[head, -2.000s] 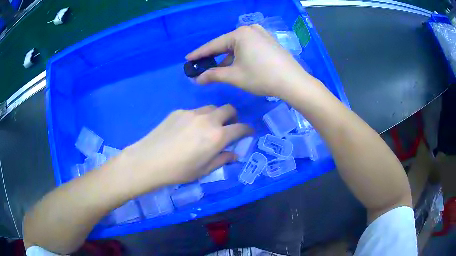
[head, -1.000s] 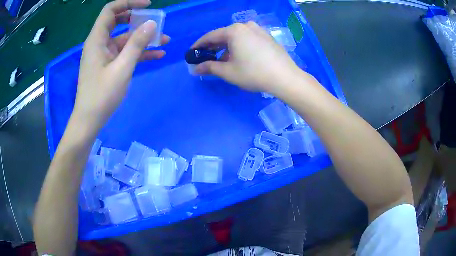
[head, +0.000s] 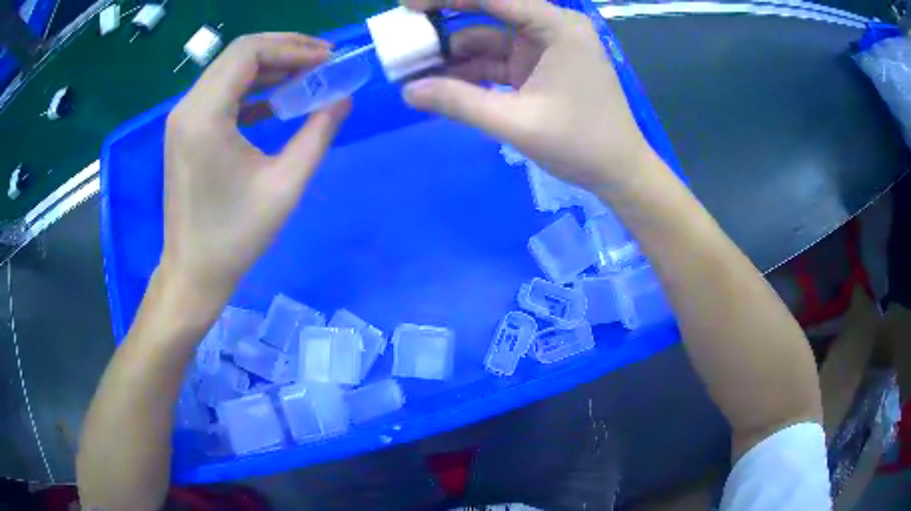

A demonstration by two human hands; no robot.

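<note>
My left hand (head: pixel 235 150) holds a clear plastic cover (head: pixel 322 86) between thumb and fingers above the blue bin's far side. My right hand (head: pixel 539 90) holds a white unit (head: pixel 404 44) with a black end (head: pixel 440 36) partly hidden by the fingers. The cover's end lies close beside the white unit; I cannot tell whether they touch. Below, the blue bin (head: pixel 330 200) holds loose clear covers (head: pixel 423 352) along its near side and right side. Several narrow clear pieces (head: pixel 510 342) lie at the near right.
The green belt (head: pixel 60 140) with several white units (head: pixel 203 45) runs beyond the bin at the upper left, edged by a pale metal rail (head: pixel 60 200). A dark work surface (head: pixel 759 130) lies right of the bin. A clear plastic bag (head: pixel 889 75) is at the far right.
My left hand picked up a cover from the bin and brought it beside my right hand. My right hand moved up and turned the unit, so its white side shows. Units on the belt shifted.
</note>
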